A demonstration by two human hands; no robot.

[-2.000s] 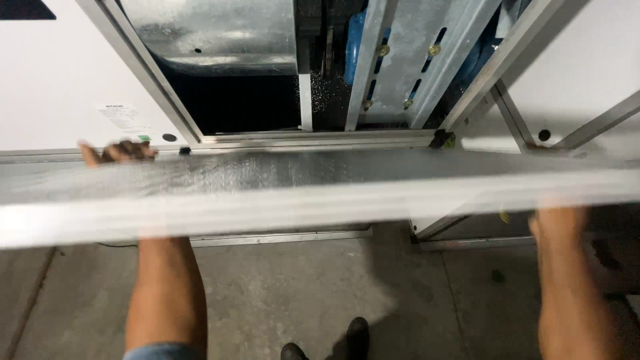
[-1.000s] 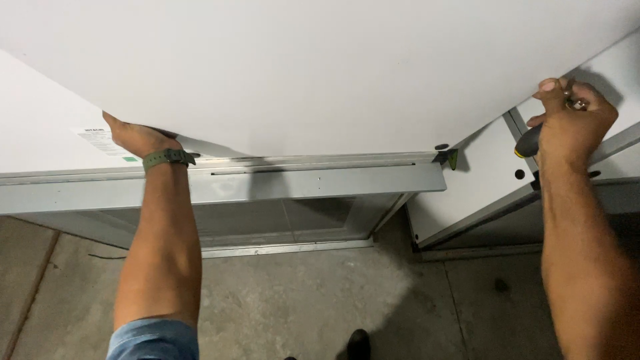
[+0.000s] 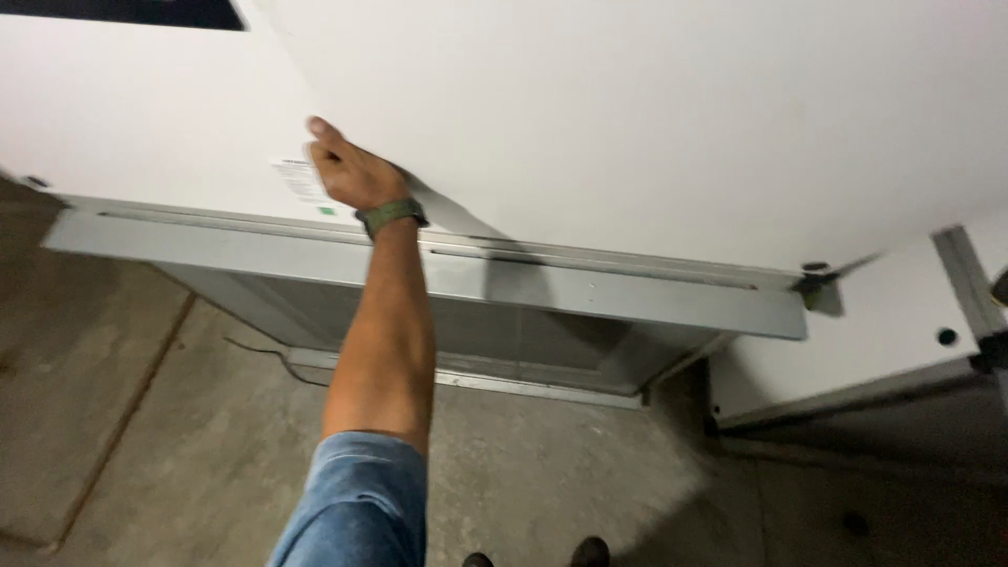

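My left hand (image 3: 356,167), with a green-strapped watch (image 3: 391,214) at the wrist, lies against the left edge of a large white panel (image 3: 598,134), its fingers curled. The panel stands on the cabinet front, just above a grey metal ledge (image 3: 441,272). Left of it is a white cabinet panel (image 3: 150,110) with a printed label (image 3: 303,183) beside the fingers. Whether the fingers grip the edge or only press on it cannot be told. My right hand is out of view.
Below the ledge is a recessed grey section (image 3: 512,331) with a metal base rail (image 3: 535,387). A black cable (image 3: 276,356) lies on the concrete floor (image 3: 236,449). At right, another white cabinet section (image 3: 843,354) juts forward; a black fitting (image 3: 815,285) sits at the panel's lower right corner.
The white panel, seen edge-on at first, now covers the opening with the machinery. My right hand, at the panel's right side with a yellow-and-black tool a second ago, has left the view.
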